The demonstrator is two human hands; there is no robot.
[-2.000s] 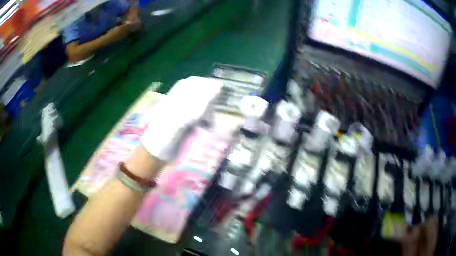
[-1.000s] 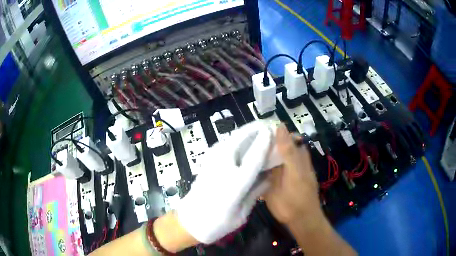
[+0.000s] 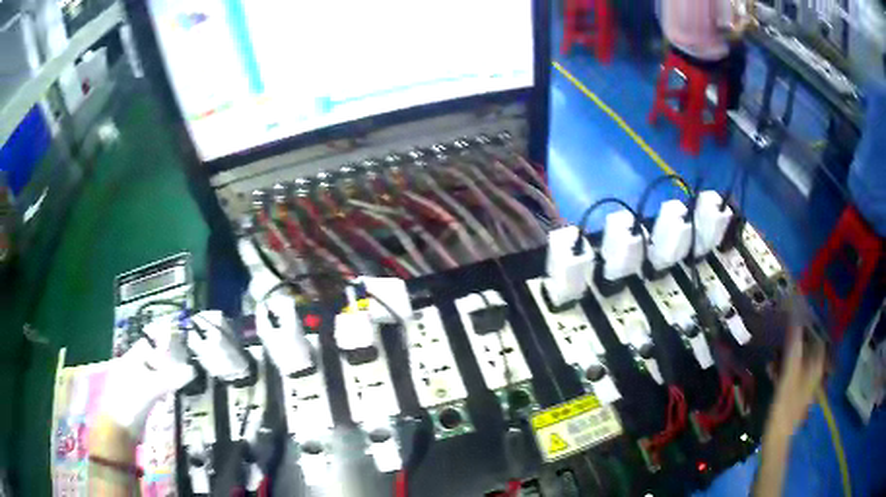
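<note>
My left hand, in a white glove, is at the rack's left end, against the leftmost white adapter; the glove blends with it and I cannot tell if it grips. My right hand, bare and blurred, is over the rack's right edge; its fingers are unclear. Several white adapters with black cords stand on the left socket strips, and others stand on the right strips. A white block lies near the middle-left adapter. A black plug sits on a middle strip.
A bright monitor stands behind the rack, above red and grey cables. A yellow warning label is on the front panel. A calculator and pink sheet are at left. Red stools and people are at upper right.
My hands were together over the middle of the rack and are now far apart, left and right. Another adapter now stands in the right group. The view has shifted.
</note>
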